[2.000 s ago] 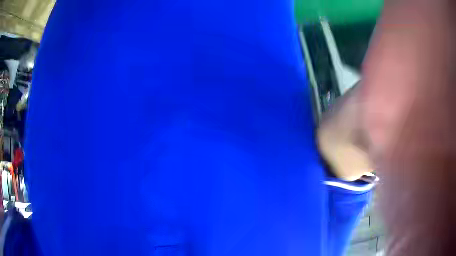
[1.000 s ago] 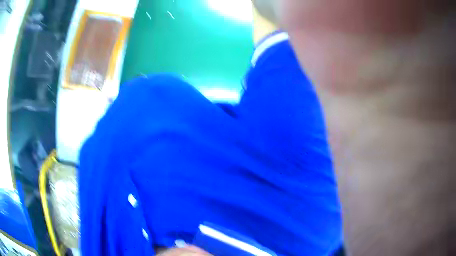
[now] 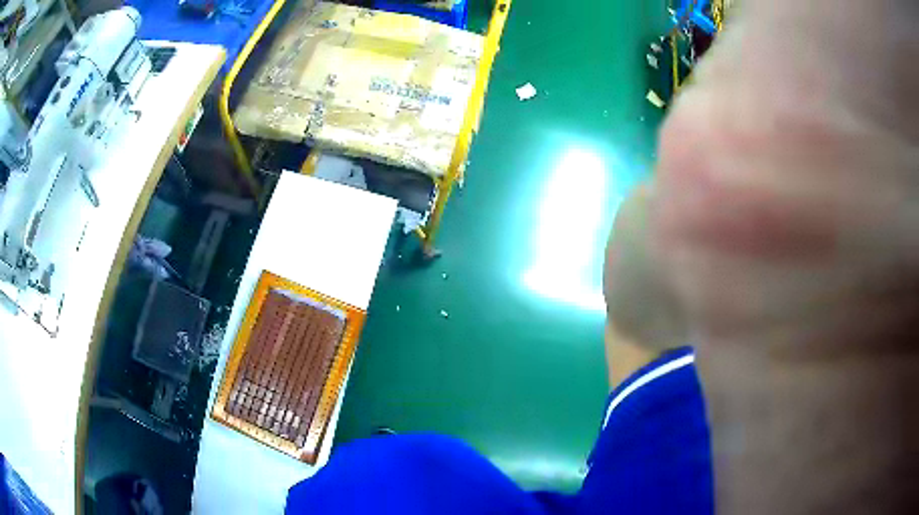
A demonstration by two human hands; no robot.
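Observation:
A large blurred hand, which looks like my right hand (image 3: 796,231), fills the right side close to the lens. Its fingers cannot be made out, nor whether it holds anything. A bare forearm runs up to it from a blue sleeve with a white-edged cuff (image 3: 650,412). My left hand is not in view. Nearest in front, a long white bench (image 3: 317,216) carries a brown slatted mat with an orange border (image 3: 287,367). Blue cloth shows at the bottom edge.
A white table (image 3: 76,332) with a white sewing machine (image 3: 76,106) stands at the left. A yellow-railed trolley (image 3: 458,161) with a cardboard cover (image 3: 363,86) stands behind the bench. Small scraps lie on the green floor (image 3: 494,352). Blue items show at the top right.
The view has swung from blue cloth filling the frame to the bench, table and trolley. The blurred hand stays at the right. A bit of skin at the bottom edge is gone from view.

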